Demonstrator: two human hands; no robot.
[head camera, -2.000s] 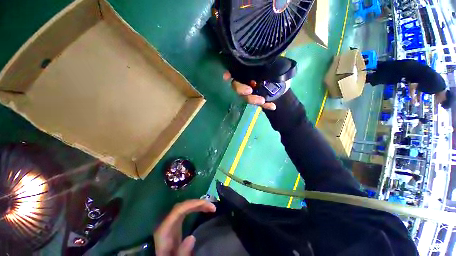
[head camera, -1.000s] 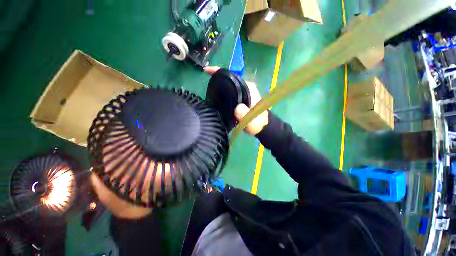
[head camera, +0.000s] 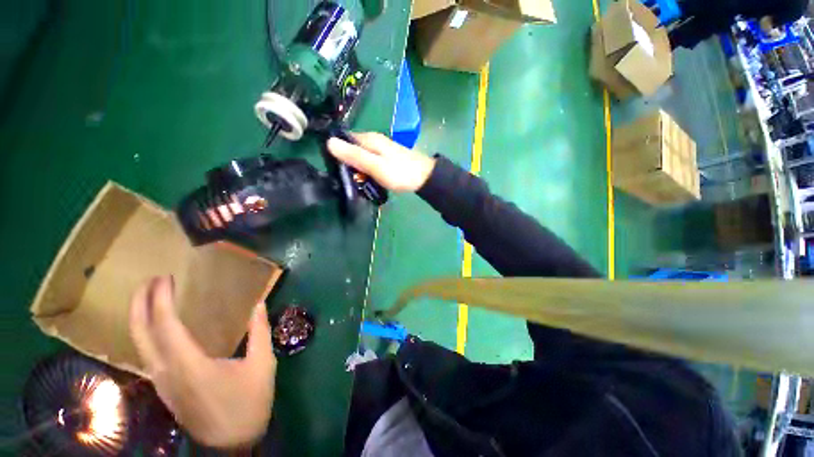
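A black table fan (head camera: 259, 198) with copper-orange glints lies sideways, blurred, between the polisher and the carton tray. My right hand (head camera: 382, 162) grips its base at the right end. I cannot tell if the cage touches the bench. My left hand (head camera: 210, 375) is open and empty, fingers spread over the near part of the brown carton tray (head camera: 116, 254). The bench polisher (head camera: 308, 76) stands just beyond the fan, its off-white wheel (head camera: 280, 116) close to the cage.
A second fan (head camera: 80, 406) with a bright copper centre is at the lower left. A small round dish (head camera: 293, 328) with shiny pieces sits beside the tray. Cartons (head camera: 656, 159) stand on the green floor at the right. A blurred tan strap (head camera: 571, 312) crosses the view.
The fan has moved from close in front of me towards the polisher, turning onto its side. My left hand has let go of the cage and opened. My right hand still holds the base.
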